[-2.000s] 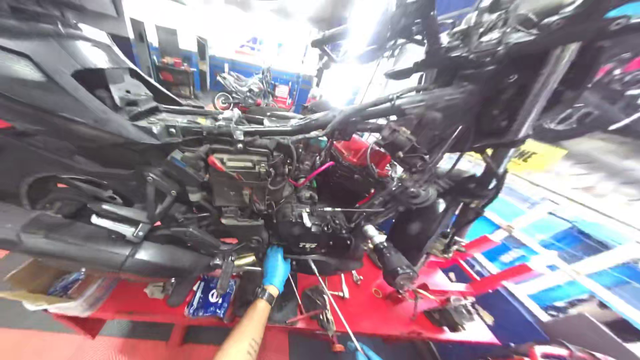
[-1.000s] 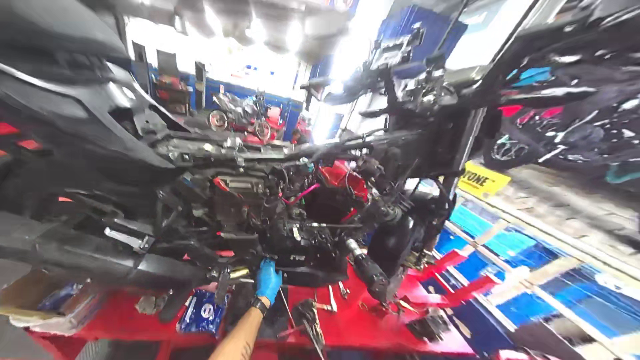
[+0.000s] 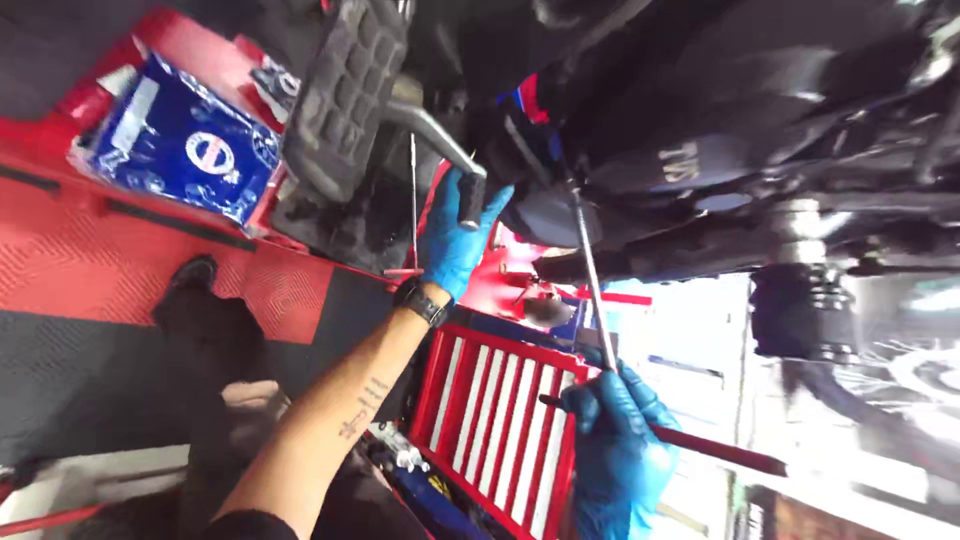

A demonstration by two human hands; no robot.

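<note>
My left hand [image 3: 459, 238], in a blue glove, reaches up beside the foot pedal lever [image 3: 439, 139] of a motorcycle; its thumb and fingers are apart, and whether it grips anything is unclear. The black rubber footrest [image 3: 347, 101] lies to its left. My right hand [image 3: 619, 442], also gloved in blue, is closed on a T-handle wrench with a long metal shaft [image 3: 592, 277] and a dark red crossbar. The shaft's far tip meets the underside of the black engine [image 3: 675, 165]; the exact contact is hidden.
A blue plastic packet [image 3: 202, 146] lies on the red lift table [image 3: 56, 161] at left. A thin rod tool [image 3: 413, 202] is beside my left wrist. Below is a red and white slatted rack [image 3: 499, 424]. The floor has red and black tiles [image 3: 292, 300].
The view has swung down and come closer to the engine's underside. My right hand with the T-handle wrench is now in full view; one second ago it was not visible.
</note>
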